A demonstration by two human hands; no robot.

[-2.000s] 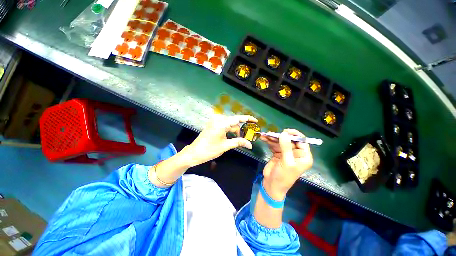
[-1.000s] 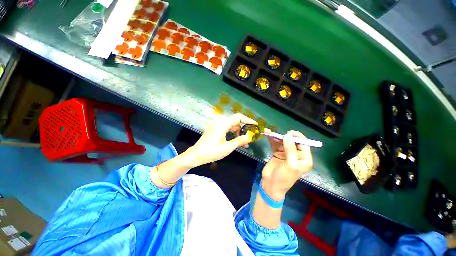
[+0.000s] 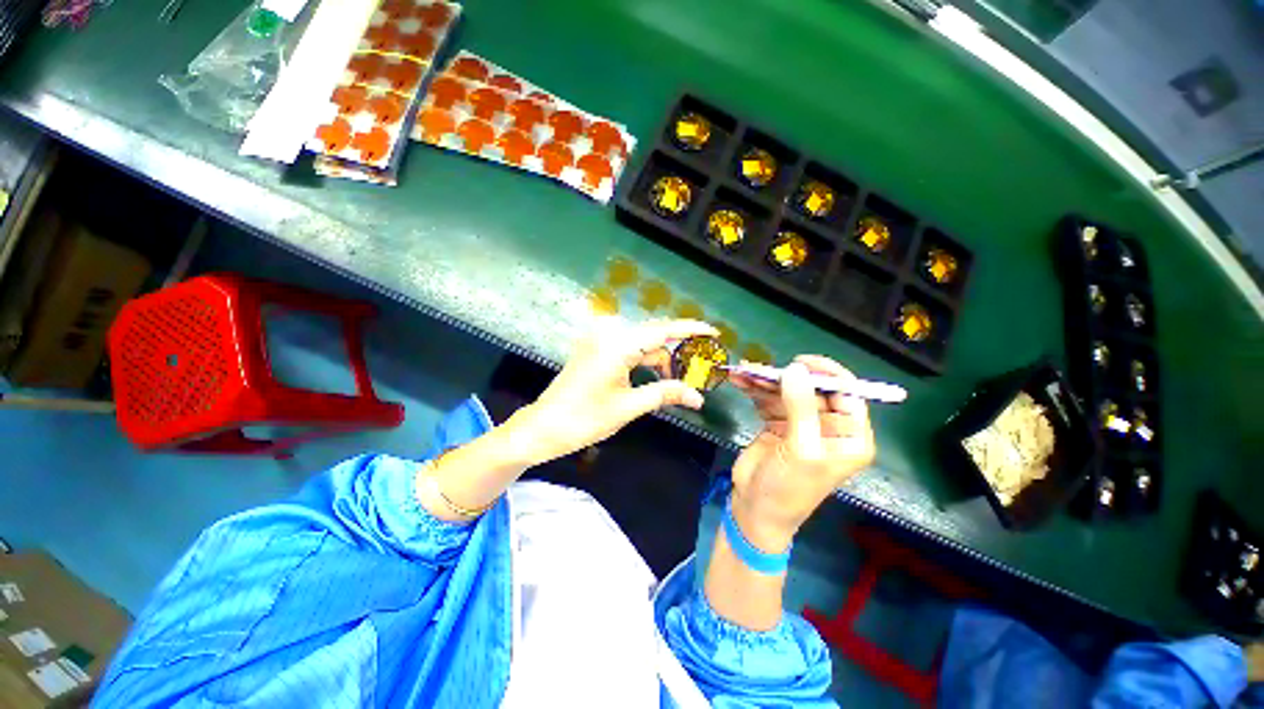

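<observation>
My left hand point(image 3: 599, 384) holds a round electronic unit point(image 3: 700, 362) by its rim between thumb and fingers, with a yellow patch facing up. My right hand point(image 3: 804, 439), with a blue wrist strap point(image 3: 754, 542), holds pale tweezers point(image 3: 832, 384); their tip is at the unit's right edge. Whether the tip touches it cannot be told. Amber stickers point(image 3: 654, 294) lie on the mat just beyond my left hand. The black component tray point(image 3: 853, 292) lies farther off, with yellow-patched units in its pockets and one empty pocket in the near row.
Orange die-cut sheets point(image 3: 523, 130), a long pale strip point(image 3: 313, 83) and a clear plastic bag point(image 3: 233, 76) lie at the left. A scrap box point(image 3: 1011, 450) with cream-white bits and another black tray point(image 3: 1115, 367) are at the right. A red stool point(image 3: 201, 363) stands below the bench.
The unit in my left hand has tilted slightly, so more of its face shows than one second ago. My right hand and the tweezers have shifted slightly right.
</observation>
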